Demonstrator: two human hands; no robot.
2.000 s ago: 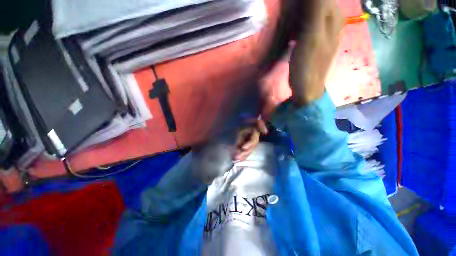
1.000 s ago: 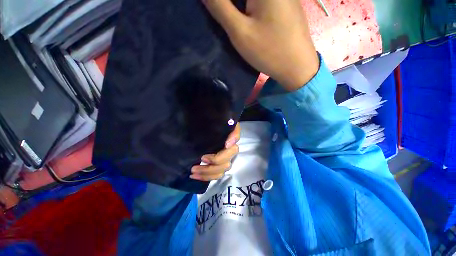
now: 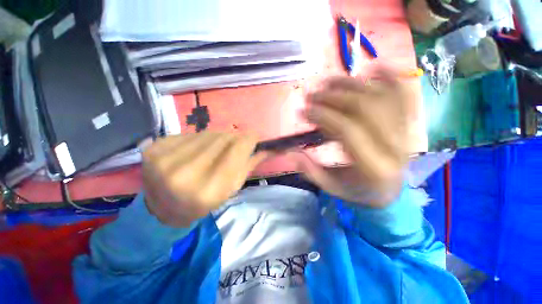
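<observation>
A thin black tablet (image 3: 289, 142) is seen edge-on as a narrow dark bar, level above the front part of the salmon-red mat. My left hand (image 3: 196, 175) holds its left end, back of the hand up. My right hand (image 3: 368, 139) is blurred and closed around its right end. The hands hide both ends, and the tablet's face does not show.
Stacked open units (image 3: 77, 101) stand at left, and white foam sheets (image 3: 220, 21) with slabs between them at the back. Blue-handled cutters (image 3: 350, 47) lie behind my right hand. A white coiled cable (image 3: 438, 68) and blue bins (image 3: 499, 202) are at right.
The tablet has turned from showing its broad black face to edge-on. My left hand has come up from beneath it to its left end. The cutters have come into view.
</observation>
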